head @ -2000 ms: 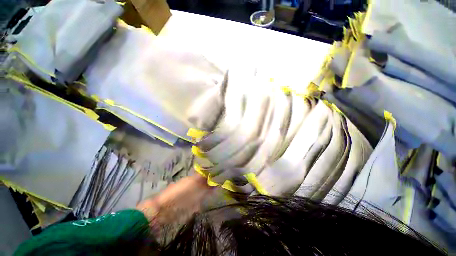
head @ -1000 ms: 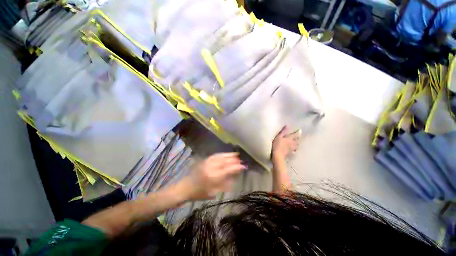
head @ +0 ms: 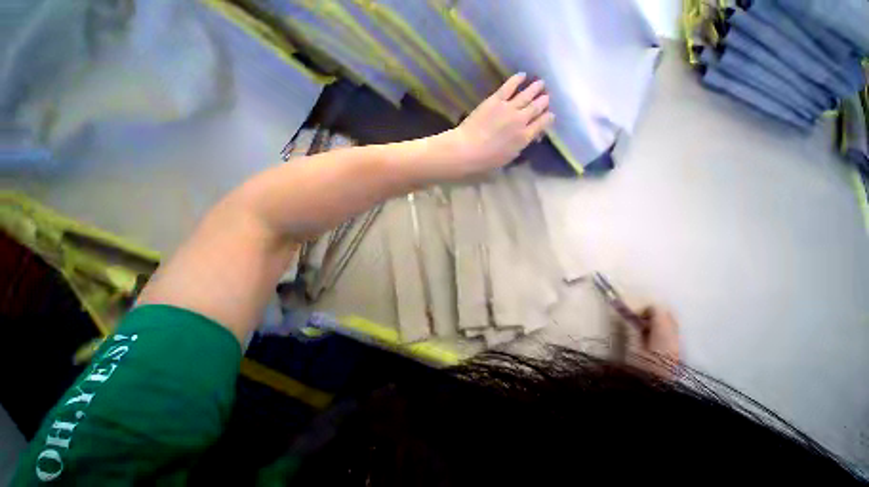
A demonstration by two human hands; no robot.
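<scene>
My left hand (head: 505, 124) lies with its fingers slightly spread at the near edge of the fanned grey-white panels (head: 600, 67); it grips nothing that I can see. My left forearm crosses above the pale zipper strips (head: 472, 257), which lie side by side on the table with dark lines down them. My right hand (head: 657, 333) is at the lower right, blurred and partly covered by hair. It is closed around thread snips (head: 617, 299), whose dark blades point up and left.
A large grey-white panel stack (head: 124, 105) with yellow edges lies at the left. Folded blue-grey bundles (head: 777, 62) lie at the upper right. The pale table (head: 743, 219) shows between them. A yellow line (head: 286, 382) crosses the dark floor below.
The view has shifted down towards the strips. My left hand has moved to the panels' near edge. My right hand has left the panels and now holds snips at the lower right.
</scene>
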